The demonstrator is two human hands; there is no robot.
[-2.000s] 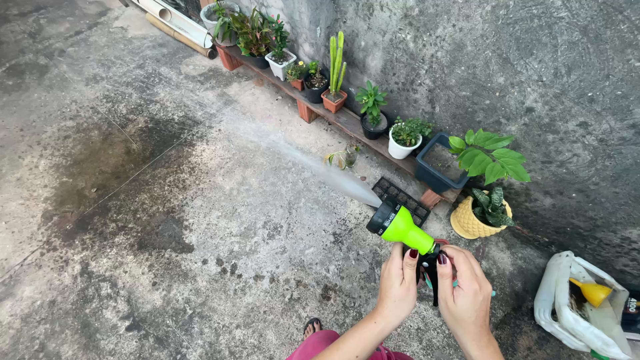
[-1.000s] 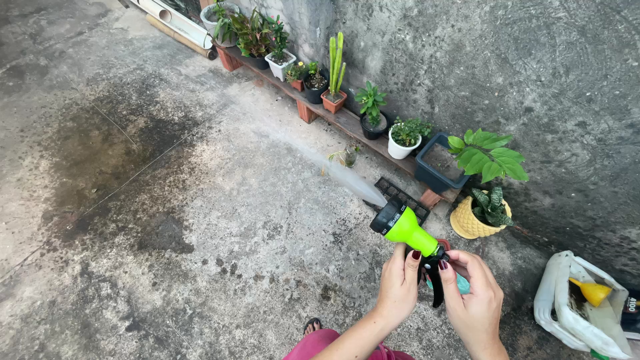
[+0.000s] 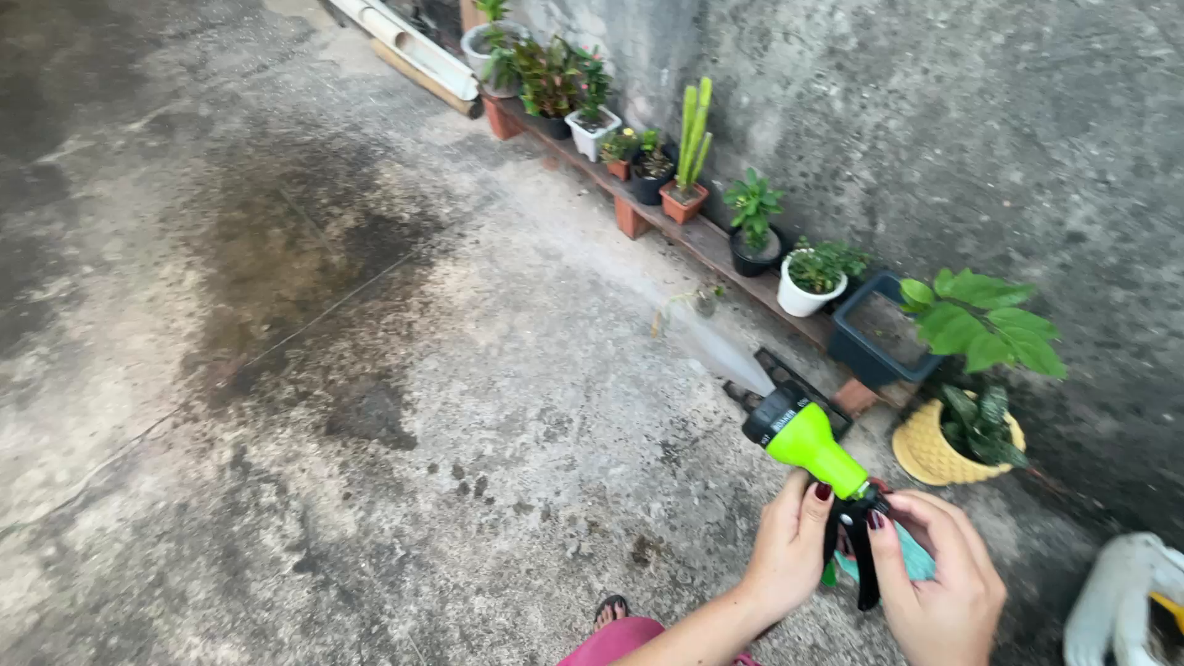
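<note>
A green and black hose spray nozzle [image 3: 819, 449] points toward the upper left, and a spray of water [image 3: 717, 351] leaves its black head. My left hand [image 3: 786, 546] grips the nozzle's neck from the left, with the thumb near its base. On the other side, my right hand [image 3: 943, 573] holds the nozzle's rear, its thumb beside the black trigger lever. Something turquoise shows behind the lever, between the hands. The water passes over the concrete floor [image 3: 518, 388], beside a black plastic tray [image 3: 786, 388].
Several potted plants stand on a low wooden plank [image 3: 694, 240] along the grey wall [image 3: 971, 139]. At its near end are a dark blue planter [image 3: 874, 347] and a yellow textured pot [image 3: 953, 449]. A white plastic bag [image 3: 1110, 601] lies at the lower right; white gutter-like pieces [image 3: 416, 46] lie at the top.
The water still sprays, and both hands stay on the nozzle. The view has shifted somewhat, so the bag now sits closer to the right edge.
</note>
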